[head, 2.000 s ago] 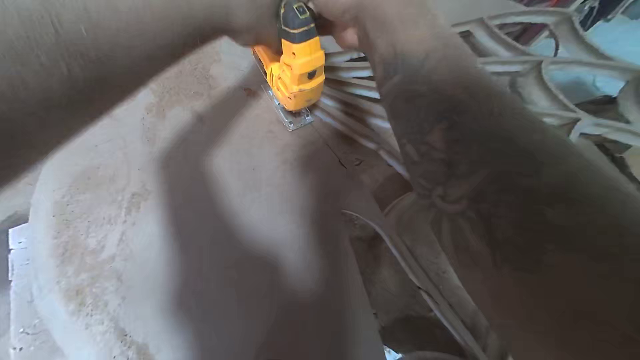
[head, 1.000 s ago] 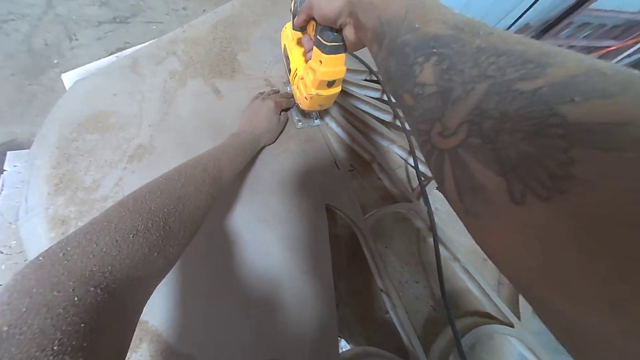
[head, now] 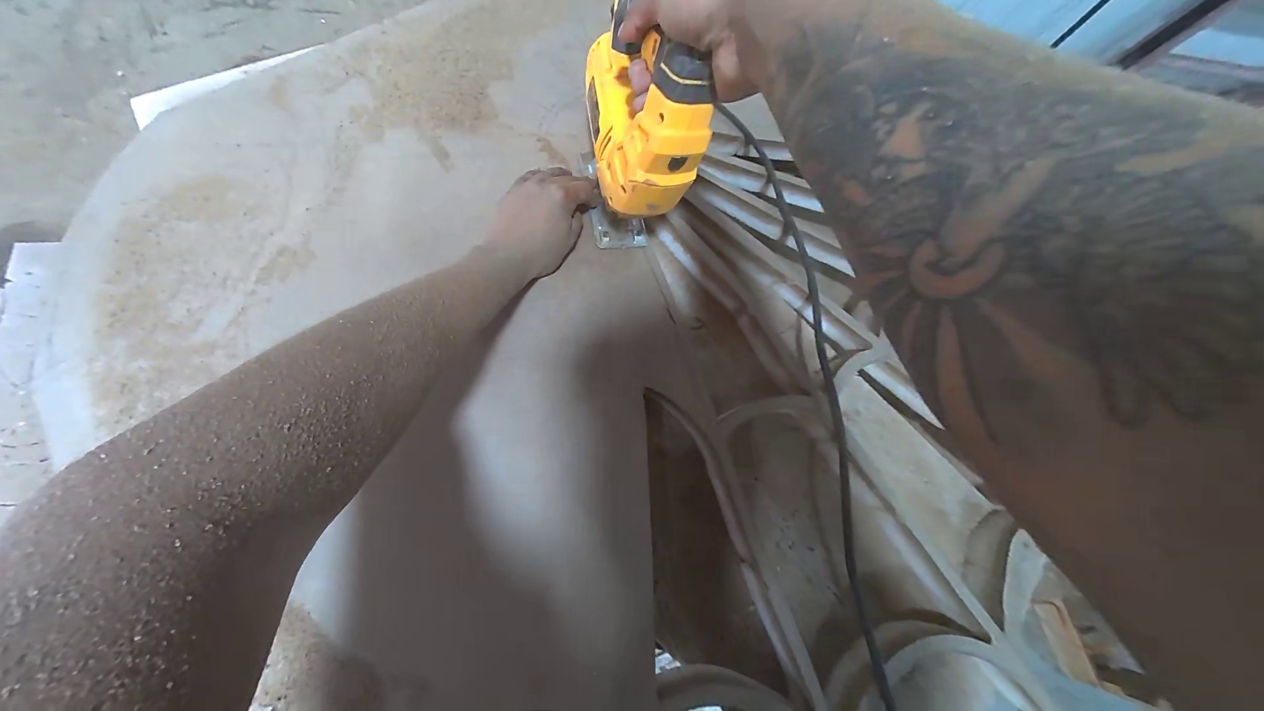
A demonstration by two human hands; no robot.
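A yellow and black power jigsaw (head: pixel 652 128) stands at the upper middle, its metal base plate (head: pixel 619 233) flat on a wide, pale board (head: pixel 395 227) strewn with dust. Around its top handle my right hand (head: pixel 696 44) is closed. My left hand (head: pixel 543 217) lies on the board just left of the saw, fingertips touching or very near its base plate; whether they grip the plate is hidden. To the right of the saw is carved latticework (head: pixel 790 415) with radiating ribs and curved openings. The blade cannot be seen.
A black power cord (head: pixel 825 365) runs from the saw down over the latticework. Grey floor (head: pixel 59 118) shows beyond the board at the upper left, with white sheet pieces (head: pixel 35 286) at its left edge. Blue panels (head: pixel 1086 25) stand at the upper right.
Two seconds ago both forearms reached up towards the saw; my left hand has since come down onto the board beside its base. The cord has come into view. The view has shifted.
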